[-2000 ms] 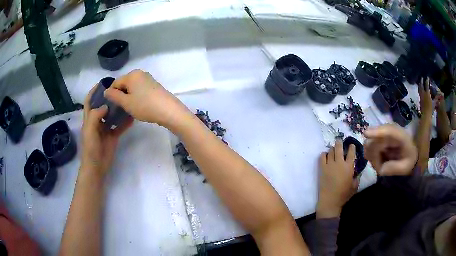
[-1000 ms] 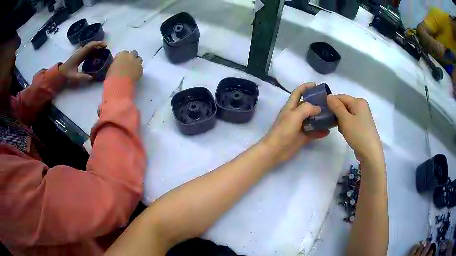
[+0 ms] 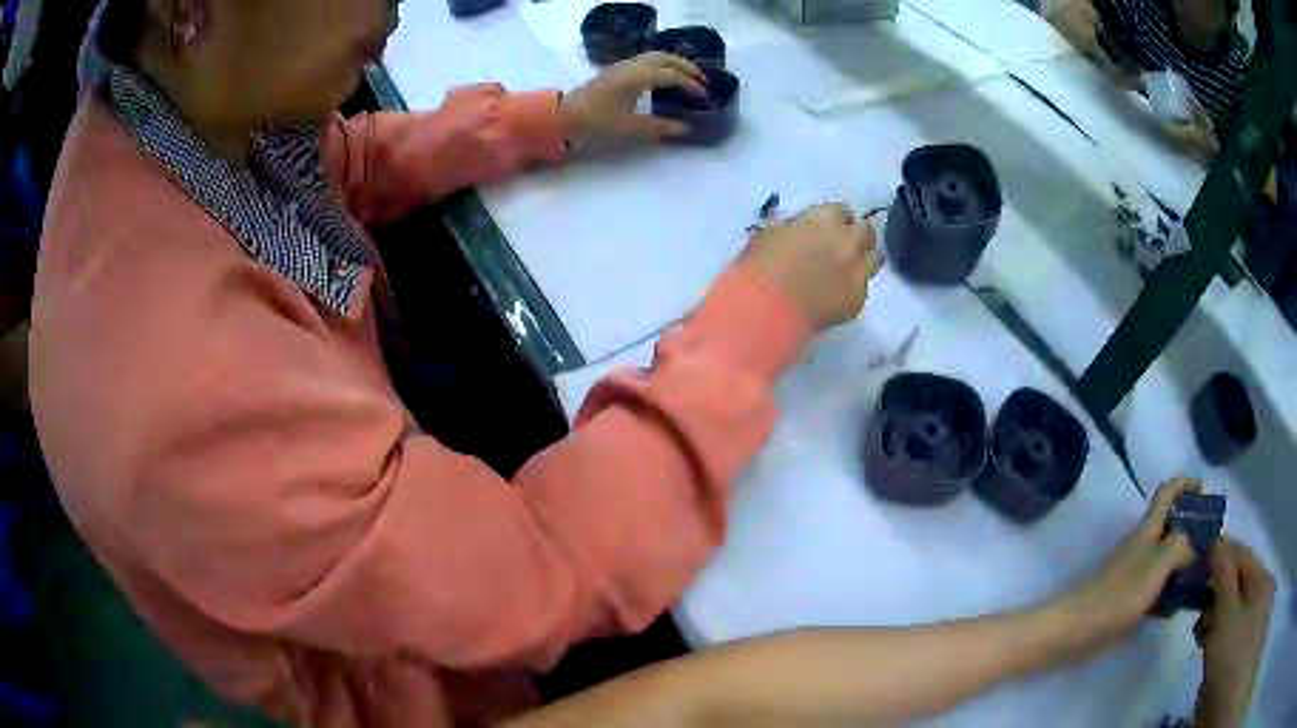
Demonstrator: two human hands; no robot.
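Observation:
A dark grey plastic housing (image 3: 1195, 552) is held up near the right edge of the view. My left hand (image 3: 1149, 558) grips it from its left side, fingers over the top and thumb on its near face. My right hand (image 3: 1240, 597) is against its right side, with the fingertips at the housing. The housing's opening is turned away, so its inside and any small part at my right fingertips are hidden.
Two housings (image 3: 927, 438) stand open side up left of my hands. A nested stack (image 3: 945, 213) stands behind them, beside the green post (image 3: 1169, 285). Another housing (image 3: 1223, 418) is at right. A person in an orange sleeve (image 3: 569, 526) reaches across at left, touching a housing (image 3: 697, 108).
The view has swung left, so my hands and the held housing now appear at the lower right. The neighbour's right hand has moved away from their housing.

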